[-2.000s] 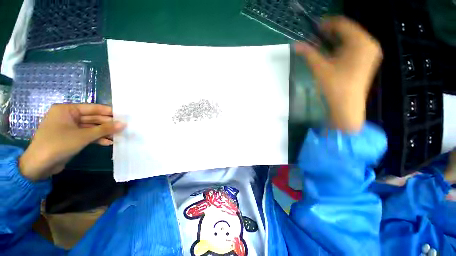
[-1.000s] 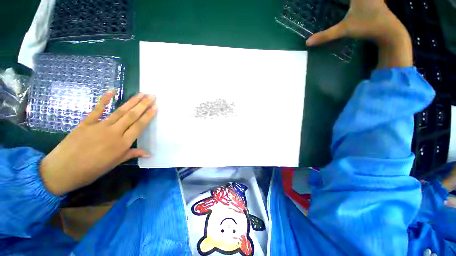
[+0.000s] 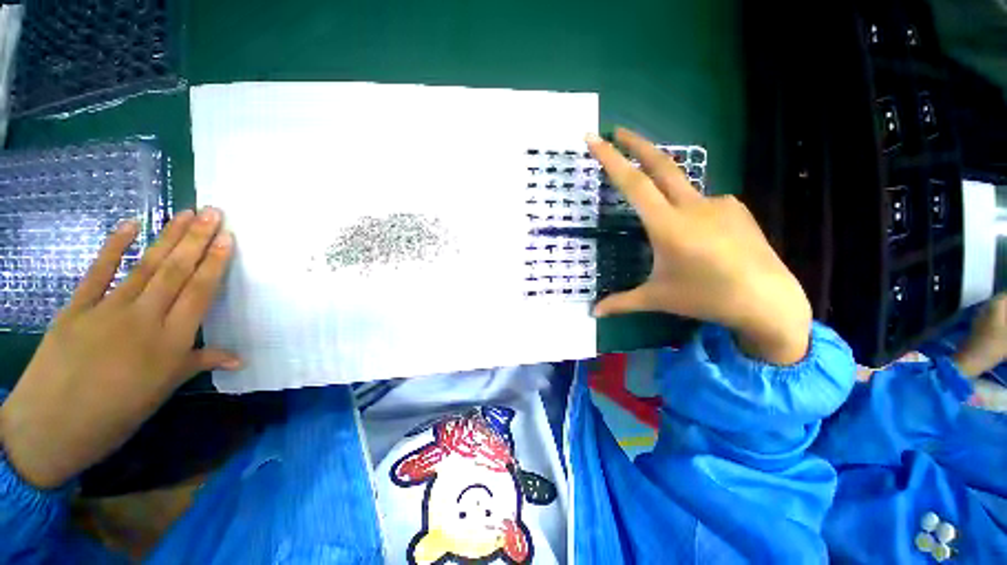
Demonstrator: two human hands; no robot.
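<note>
A white paper sheet [image 3: 442, 331] lies in front of me with a loose heap of tiny silvery-grey parts [image 3: 389, 243] on it. A clear parts tray [image 3: 561, 265] with rows of small dark pieces overlaps the paper's right edge. A slim dark tool, seemingly tweezers [image 3: 565, 232], lies across the tray. My right hand [image 3: 707, 254] spans the tray, fingertips at its far edge and thumb at its near edge; the palm hides part of it. My left hand [image 3: 133, 320] rests on the paper's left edge, fingers spread, holding nothing.
A clear dimpled tray [image 3: 66, 232] is at left, partly under my left fingers. A dark-looking tray [image 3: 94, 50] is behind it. Black foam trays [image 3: 911, 215] with housings stand at right on the green bench [image 3: 442, 44]. Another person's blue sleeve [image 3: 917, 452] is at lower right.
My right hand has come down from the upper right, and the clear tray with it, onto the paper's right edge. My left hand stays on the paper's left edge. The view has shifted.
</note>
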